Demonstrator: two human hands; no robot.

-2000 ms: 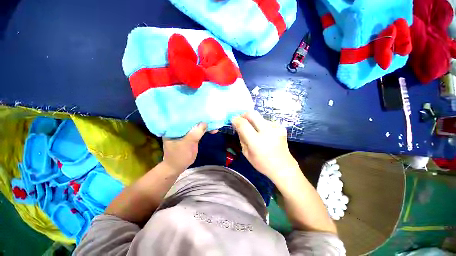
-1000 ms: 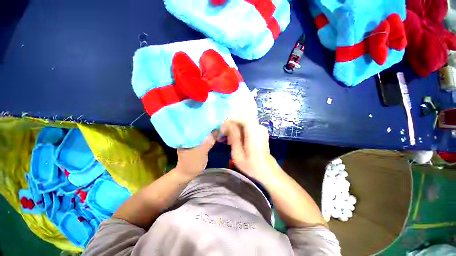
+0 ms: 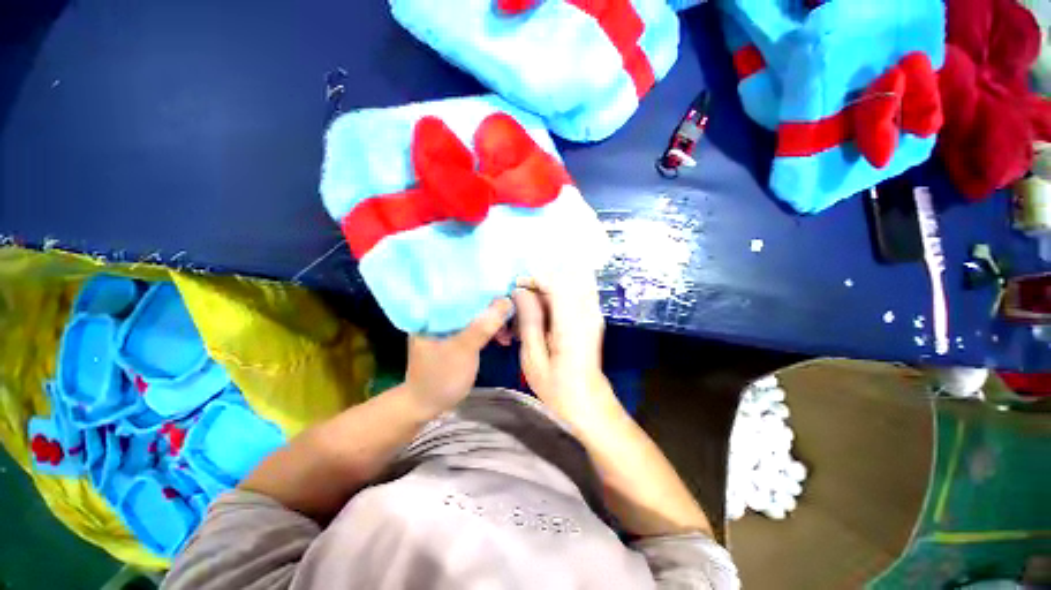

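Observation:
A light blue plush gift box (image 3: 415,271) lies on the table at its near edge, with a red ribbon band (image 3: 375,221) and a puffy red bow (image 3: 467,173) on top. My left hand (image 3: 452,357) pinches its near edge with thumb and fingers. My right hand (image 3: 561,334) is close beside it, fingertips bent together at the same near edge of the plush. The fingertips nearly meet; whether a needle is between them is too small to tell. A thin thread end shows left of the plush.
More blue plush boxes lie at the back (image 3: 576,81) and back right (image 3: 847,150), beside dark red plush (image 3: 991,104). Snips (image 3: 686,136) and a black rectangle (image 3: 897,225) lie on the table (image 3: 173,138). A yellow sack (image 3: 259,346) is left, an open carton (image 3: 864,461) right.
The plush has shifted right and slightly toward me. My right hand has moved left, close to my left hand, which also moved a little right. Both hands remain at the near edge.

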